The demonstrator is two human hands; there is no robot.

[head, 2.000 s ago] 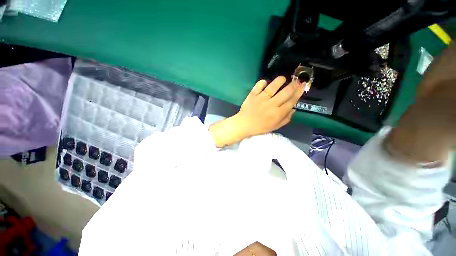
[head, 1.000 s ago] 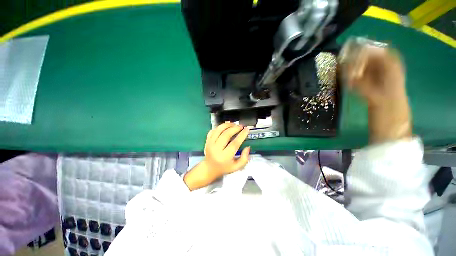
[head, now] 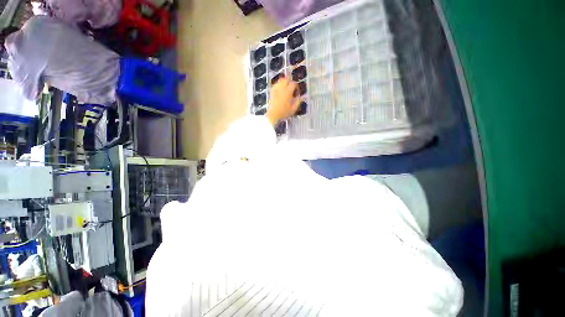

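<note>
The clear-white blister tray (head: 365, 74) lies at the upper middle, with square pockets. Dark pieces (head: 296, 41) fill several pockets at its left end; the other pockets show pale. My left hand (head: 284, 99) is over these filled pockets, fingers pointing down at the pieces. It is small and slightly blurred, and whether its fingers hold a piece is hidden. My right hand is not in view.
The green bench (head: 520, 124) runs down the right side, with part of a black fixture (head: 539, 285) at its lower corner. At left are a blue stool (head: 152, 85), a red stool (head: 145, 28), a person in a pale smock (head: 62, 59) and equipment racks.
The view has swung left from the press to the blister tray. My left hand has left the fixture and is now over the tray. My right hand has gone out of view.
</note>
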